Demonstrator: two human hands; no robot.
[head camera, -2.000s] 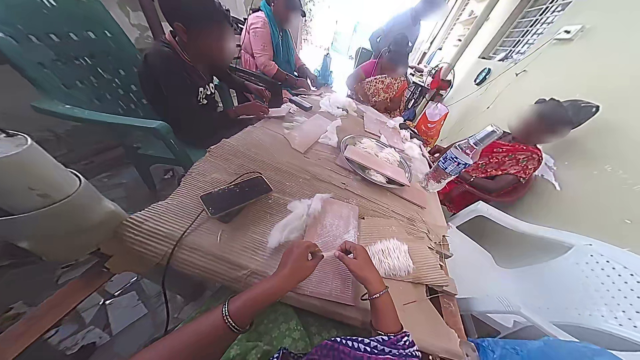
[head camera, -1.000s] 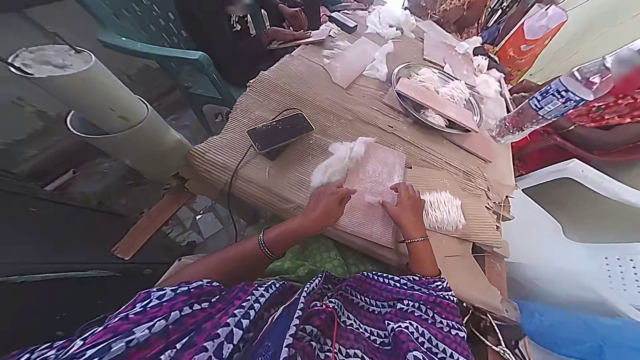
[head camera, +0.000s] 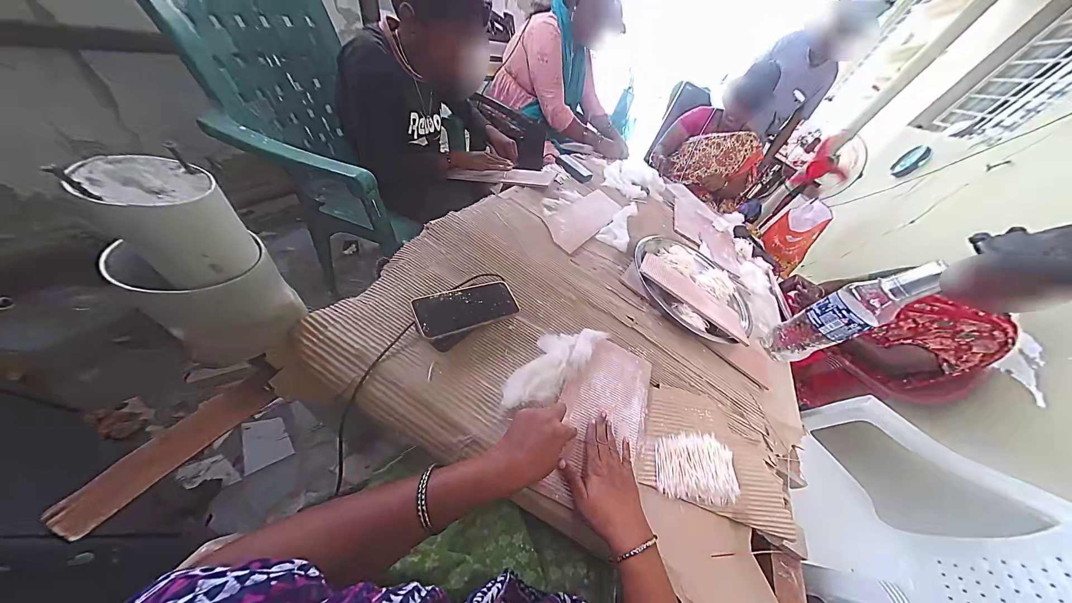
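Observation:
A pale pink textured board lies on the corrugated cardboard table cover. My right hand rests palm down on its lower part, fingers extended. At the board's left edge is my left hand, its fingers curled; whether it pinches anything is too small to tell. A tuft of white cotton lies just beyond my left hand, against the board's upper left edge. To the right of my right hand, a row of thin white cotton wicks sits on a piece of corrugated cardboard.
A phone with a cable lies left of the cotton. Farther back are a steel plate of wicks and a plastic bottle. Several people sit around the table. A white plastic chair stands at right, white pipes at left.
Two seconds ago both hands were raised close together over the board; now the right lies flat on it and the left is at its left edge. The view has shifted.

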